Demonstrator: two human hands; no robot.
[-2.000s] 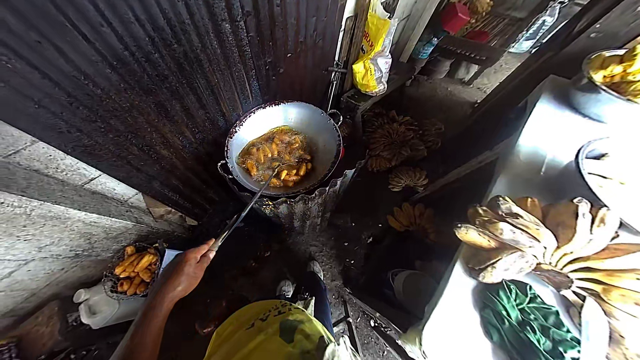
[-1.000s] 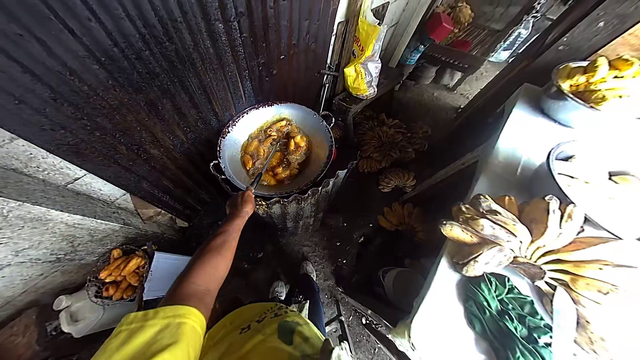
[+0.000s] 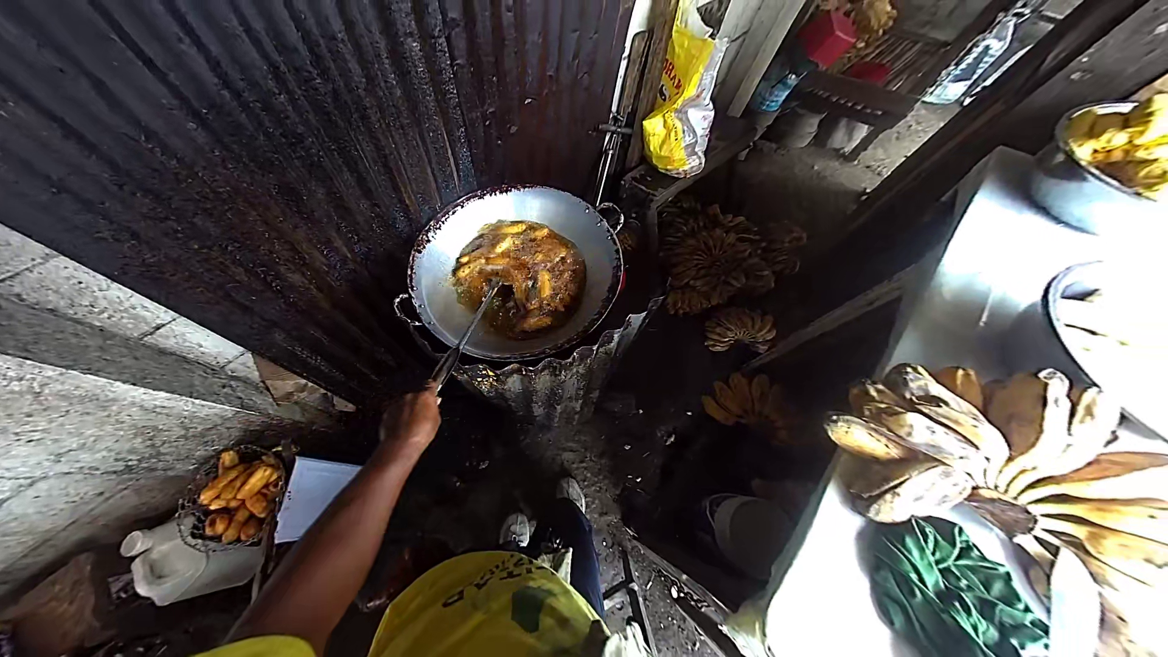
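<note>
My left hand (image 3: 411, 422) grips the handle of a long metal cooking utensil (image 3: 470, 333). Its far end is among browned banana pieces (image 3: 538, 274) in bubbling oil, inside a wide two-handled metal wok (image 3: 433, 274). The wok rests on a stove whose front is shielded by corrugated metal sheet (image 3: 557, 392). The shape of the utensil's tip is hidden by the food and oil. A wire basket (image 3: 194, 516) of fried bananas (image 3: 242, 493) stands at the lower left. My right hand is out of view.
A corrugated metal wall (image 3: 301, 182) rises behind the wok. Banana bunches (image 3: 716, 255) lie on the dark floor. The right-hand table (image 3: 967, 274) holds bananas (image 3: 931, 438), green cloth (image 3: 949, 584) and metal pots (image 3: 1063, 192). A plastic jug (image 3: 196, 566) stands at lower left.
Between the first earlier frame and the second, my left hand moved nearer the wok. The utensil's end has since shifted toward the left part of the food, and the pieces lie differently in the oil.
</note>
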